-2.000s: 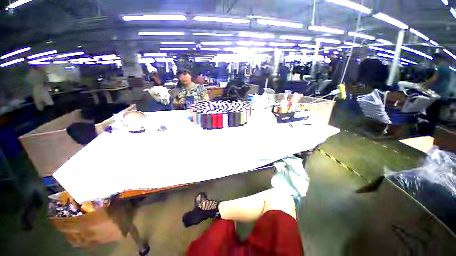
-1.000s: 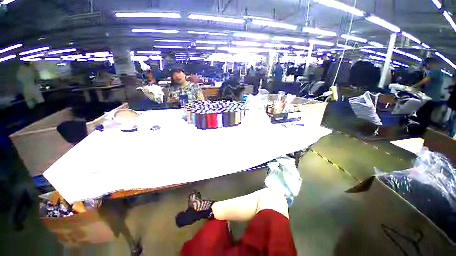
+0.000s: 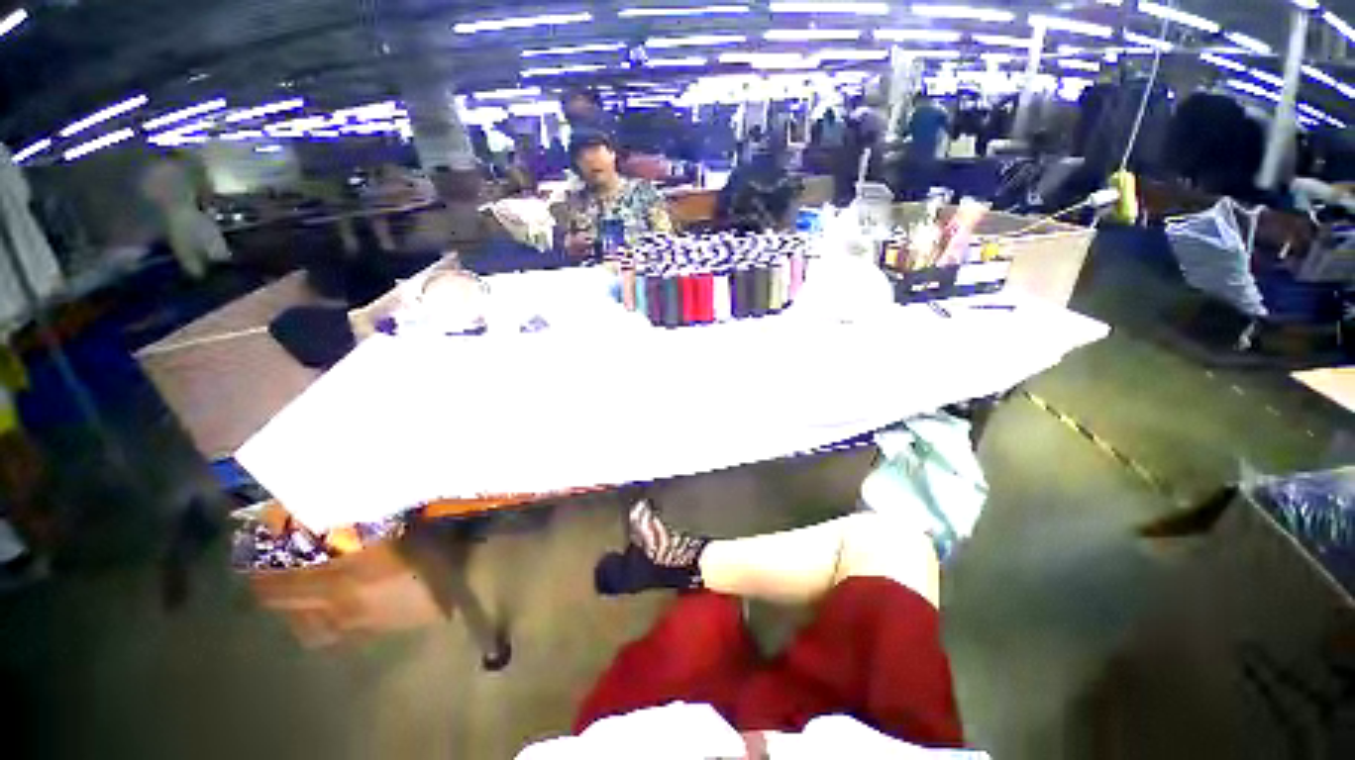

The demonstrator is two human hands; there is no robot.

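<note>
Neither of my hands is in view. A white-covered table (image 3: 595, 401) lies in front of me. A dense block of upright thread spools (image 3: 706, 282) with black-and-white tops stands near its back edge; the sides are red, grey, brown and dark. A dark low tray (image 3: 948, 278) with upright sticks stands right of the spools. A pale round thing with a tan rim (image 3: 449, 302) lies at the back left, with small dark bits beside it. A light green cloth (image 3: 929, 483) hangs at the table's right edge by my knee.
A low carton (image 3: 342, 587) with mixed contents sits under the left table end. A large open carton (image 3: 223, 379) with dark cloth stands behind it. A person (image 3: 612, 201) sits across the table. Another carton (image 3: 1293, 594) is at the right edge. Floor tape (image 3: 1092, 431) runs at right.
The view has shifted, so the table and spools sit further right and higher in the picture. White cloth now shows at the bottom over my red shorts. The right carton is more cut off.
</note>
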